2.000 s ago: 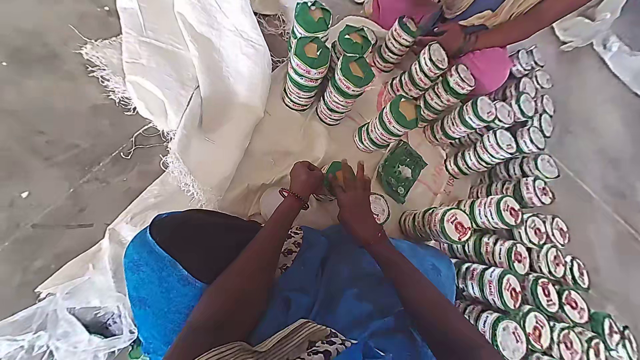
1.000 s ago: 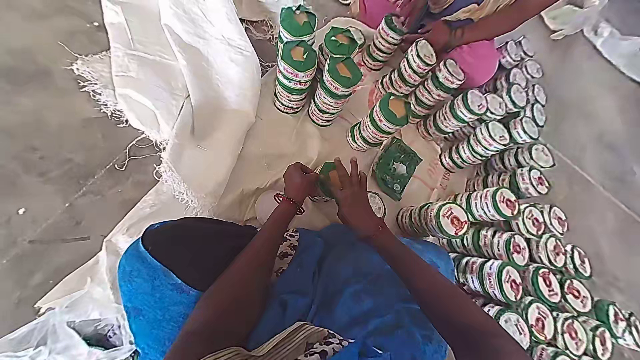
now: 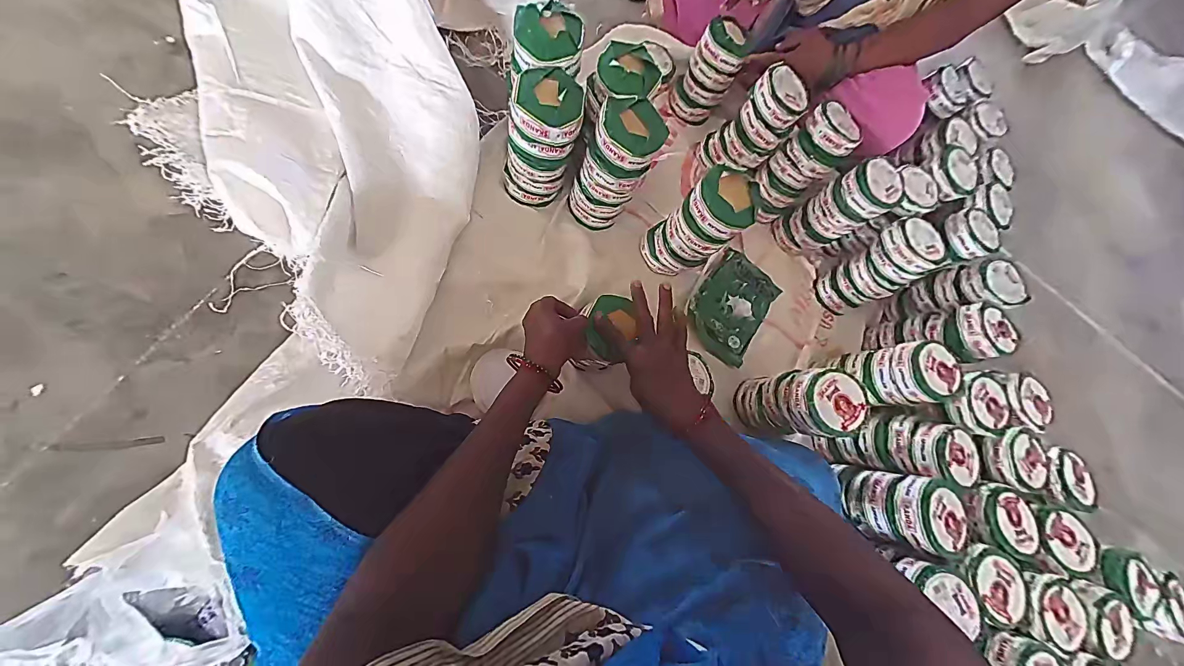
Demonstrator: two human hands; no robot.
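Note:
Between my two hands stands a roll of round packs (image 3: 606, 324) in green wrapping, its top end showing an orange-brown patch. My left hand (image 3: 553, 335) pinches the wrapping at the roll's left side. My right hand (image 3: 661, 356) lies on the top end with its fingers spread. A flat green packet (image 3: 733, 307) rests on the sheet just right of my right hand. Partly hidden behind my right wrist is a round pack (image 3: 700, 374). A pale round thing (image 3: 487, 377) shows beside my left wrist.
Several green-topped rolls (image 3: 548, 102) stand ahead on the woven plastic sheet (image 3: 546, 250). Many stacked rolls of round tins or packs (image 3: 911, 518) lie along the right side. Another person's hand (image 3: 803, 57) is at the rolls at the top. White woven sacking (image 3: 370, 139) lies at left.
The other person's hand has shifted a little around the rolls at the top. My hands stay at the same roll.

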